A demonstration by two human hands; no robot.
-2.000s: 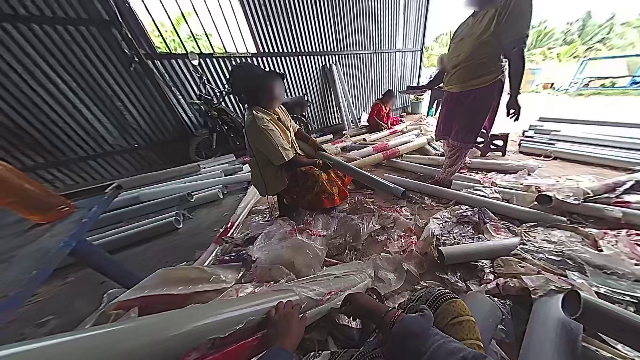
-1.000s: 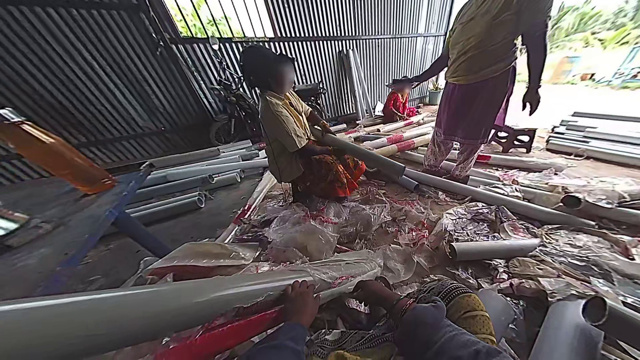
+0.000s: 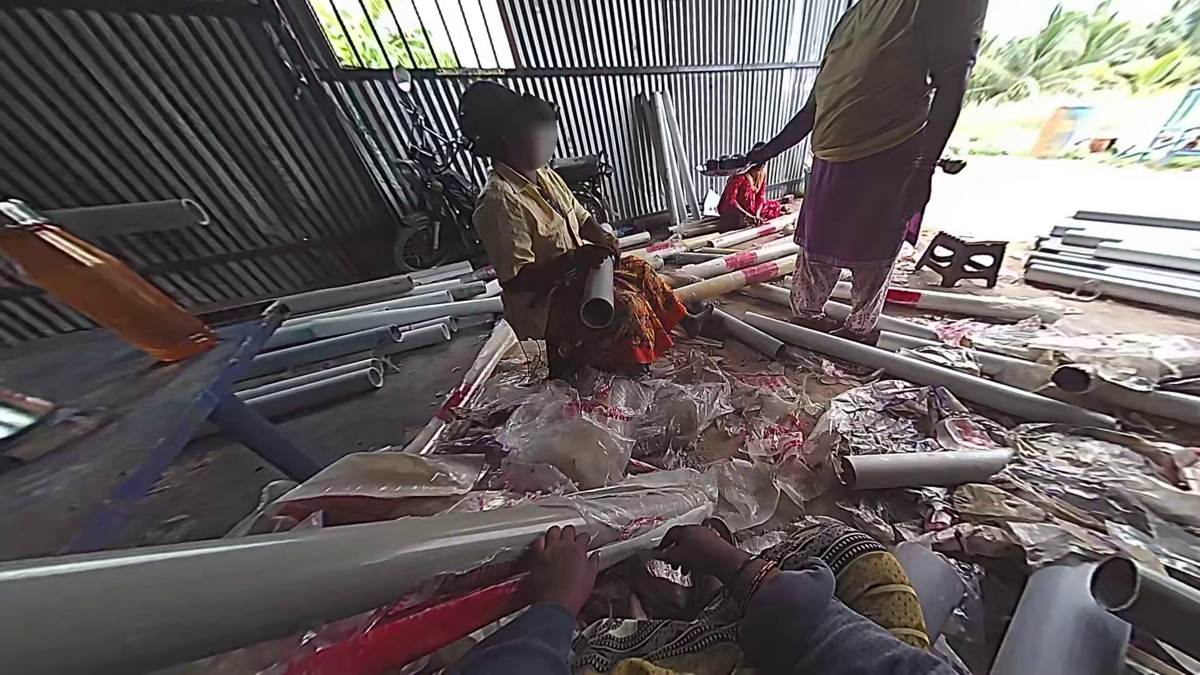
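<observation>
A large grey plastic pipe [image 3: 309, 572], partly in clear plastic wrap [image 3: 647, 497], runs from the lower left to the centre before me. My left hand [image 3: 562, 567] lies against its near side with the fingers bent over the wrap. To its right, my right hand [image 3: 698, 551], with bangles at the wrist, has curled fingers at the end of a thinner pale pipe [image 3: 647, 544]. Its fingertips are hidden. Below the large pipe lies a red-wrapped length [image 3: 422, 628], close to my left hand. Patterned cloth covers my lap.
A seated person [image 3: 534, 216] holds a short grey pipe [image 3: 598, 295]; a standing person [image 3: 862, 141] holds a plate. Another person in red sits behind. Pipes and crumpled plastic cover the floor. A blue stand [image 3: 206, 403] and a bottle of orange liquid [image 3: 112, 281] are at left.
The seated person's pipe has swung to point its open end toward me. The standing person's far arm is now bent, with something in the hand. My hands stay at the wrapped pipes.
</observation>
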